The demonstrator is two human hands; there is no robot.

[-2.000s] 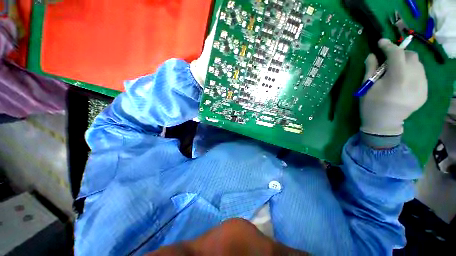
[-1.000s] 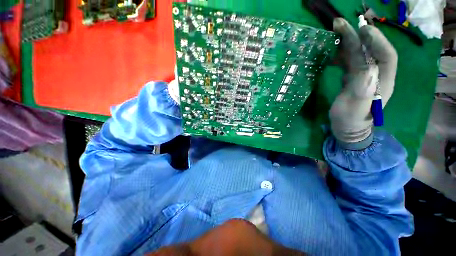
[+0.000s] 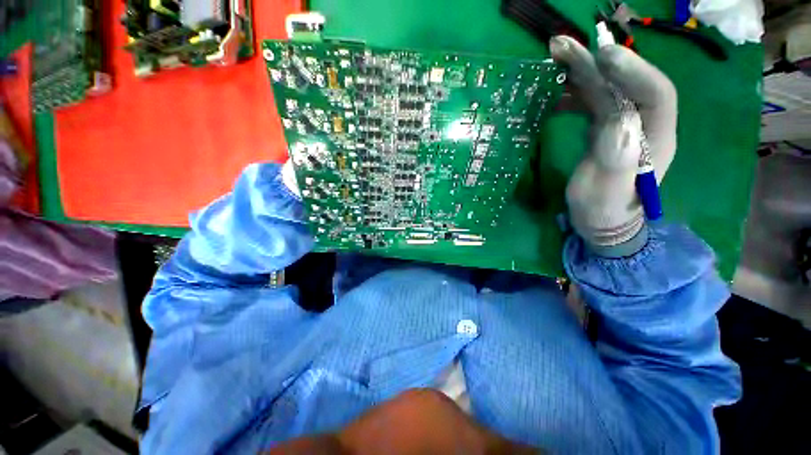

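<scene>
A large green circuit board (image 3: 405, 151) is held up in front of my chest, its face with rows of small parts and solder joints towards me. My left hand (image 3: 290, 176) is at the board's left edge; only a bit of white glove shows and its fingers are hidden behind the board. My right hand (image 3: 618, 147), in a whitish glove, holds a white marker pen (image 3: 629, 107) with a blue end pointing down towards the wrist. Its fingertips are at the board's upper right corner.
A red mat (image 3: 169, 160) lies at left on the green bench mat (image 3: 711, 178), with other boards (image 3: 182, 27) on it. A black brush (image 3: 544, 25), side cutters (image 3: 680, 27) and a white wipe (image 3: 731, 18) lie at upper right. A pink-purple sleeve (image 3: 53, 258) shows at far left.
The board has moved left and tilted in my view. My right hand has turned the pen from crosswise to blue end down and come to the board's corner. Boards on the red mat have come into view.
</scene>
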